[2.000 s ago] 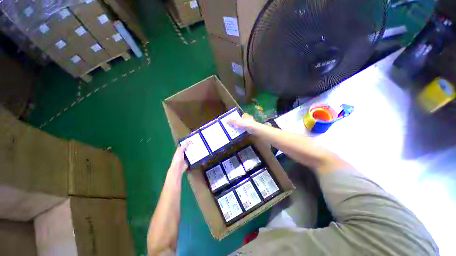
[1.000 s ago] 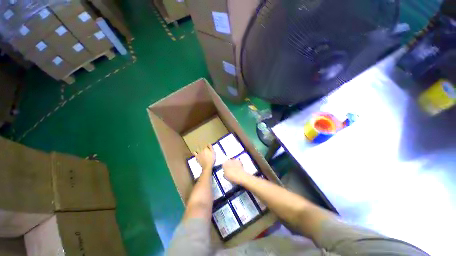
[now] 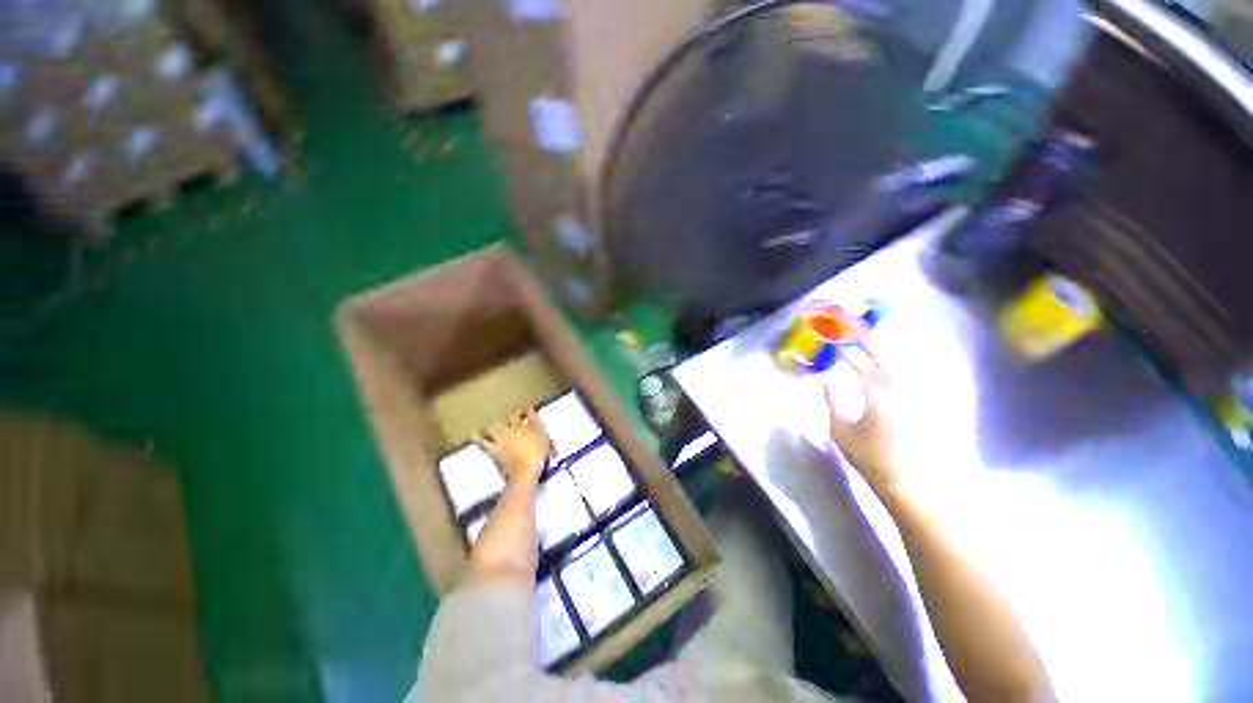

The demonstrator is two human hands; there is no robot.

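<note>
The open shipping carton [image 3: 399, 460] stands low at centre left. Black retail boxes with white labels [image 3: 598, 584] lie in rows in its near part, and bare cardboard shows at its far end. My left hand [image 3: 515, 451] rests on the farthest row with its fingers spread, holding nothing. My right hand [image 3: 859, 419] is over the metal table, just on the near side of the blue tape dispenser with the orange roll [image 3: 825, 330]. Its fingers look apart and do not appear to grip the dispenser, but they are blurred.
The shiny worktable [image 3: 1044, 508] is on the right, with a second yellow tape roll [image 3: 1051, 316]. A large floor fan [image 3: 770, 165] stands beyond the carton. Stacked cartons [image 3: 543, 137] are left of the fan, loaded pallets [image 3: 110, 110] far left, brown cartons [image 3: 96, 549] near left.
The row of three boxes has gone from both hands into the carton. My right hand has left the boxes and moved right over the table. The view has swung right and blurred.
</note>
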